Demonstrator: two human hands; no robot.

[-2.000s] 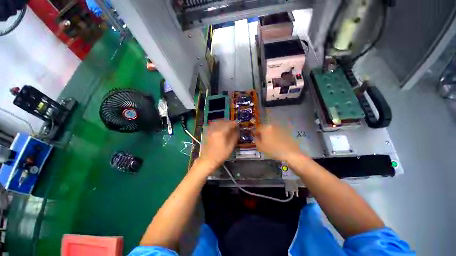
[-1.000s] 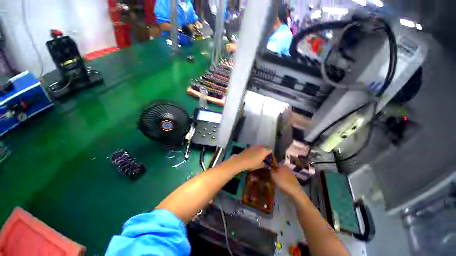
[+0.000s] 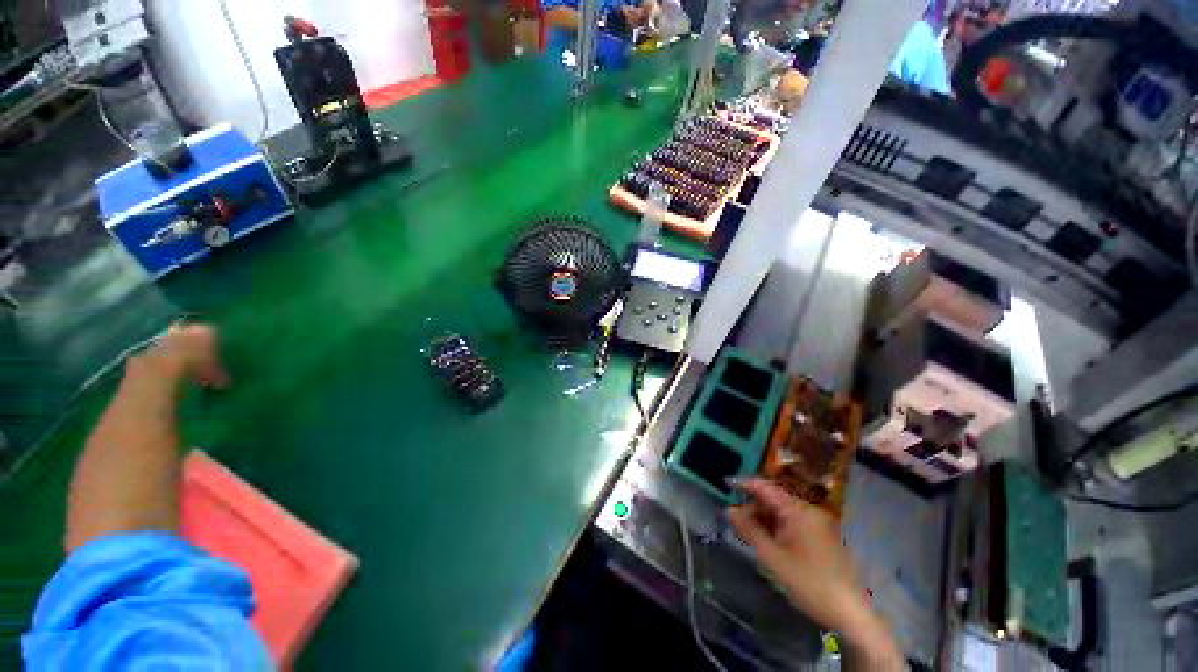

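My left hand (image 3: 197, 357) is blurred above the green bench at the left, behind the pink foam tray (image 3: 269, 558); whether it holds anything is unclear. My right hand (image 3: 792, 536) is at the front of the orange-brown jig (image 3: 811, 440), its fingertips by the near corner of the green cover plate (image 3: 713, 418) with dark windows; I cannot tell if it grips anything. The plate lies left of the jig. I cannot make out modules in the jig pockets. A dark row of modules (image 3: 464, 373) lies on the bench between my hands.
A black fan (image 3: 562, 282) and a grey teach pendant (image 3: 661, 305) stand left of the machine post. Filled module trays (image 3: 696, 164) lie behind. A pinkish screw feeder (image 3: 939, 407) and second green plate (image 3: 1035, 551) are right. A blue box (image 3: 197, 204) and black press (image 3: 329, 112) stand back left.
The view has swung left. My left hand has left the jig and moved far left over the bench. My right hand has moved to the jig's front end.
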